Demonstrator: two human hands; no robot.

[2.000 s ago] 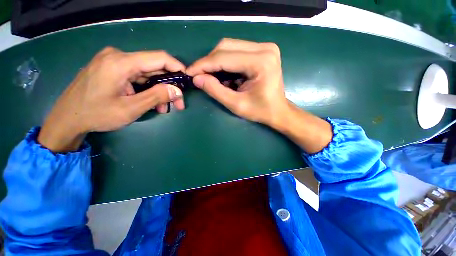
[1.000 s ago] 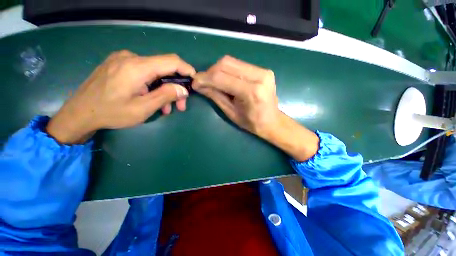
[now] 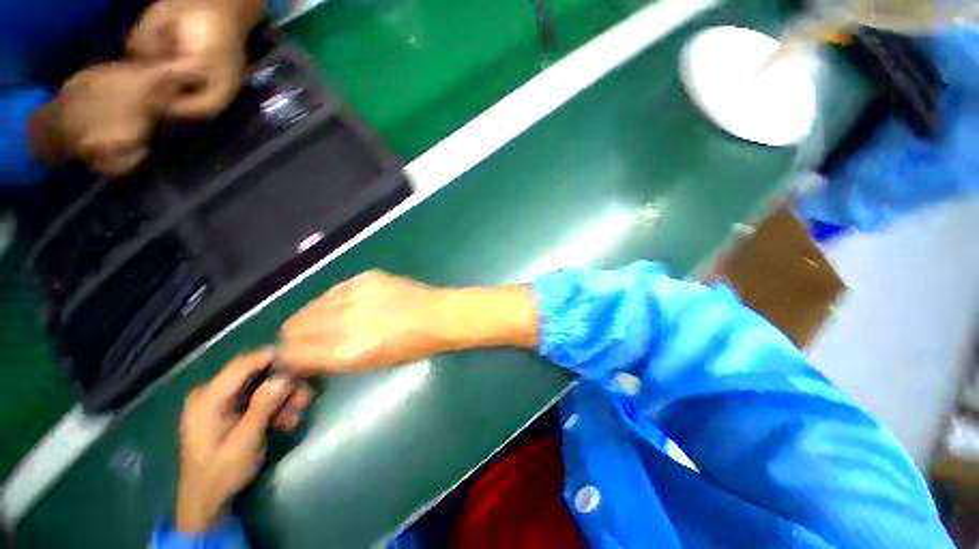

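My left hand [image 3: 223,429] holds a small black watch body [image 3: 253,388] between thumb and fingers at the lower left, above the green bench top. Most of the black piece is hidden in the fingers. My right hand [image 3: 360,322] is closed, its fingertips touching the left hand's fingers at the piece. Whether the right fingertips grip part of it is hidden. The picture is blurred.
A black foam tray [image 3: 290,247] with pockets and black parts lies beyond the white rail [image 3: 537,99]. Another person's hands [image 3: 161,80] are over its far side. A white round fan base [image 3: 748,86] is at upper right. A cardboard box [image 3: 782,277] is beyond the bench edge.
The view has swung and tilted, so my hands appear lower left. The tray's pockets and another person's hands have come into view. The black piece stays in my left hand; less of it shows.
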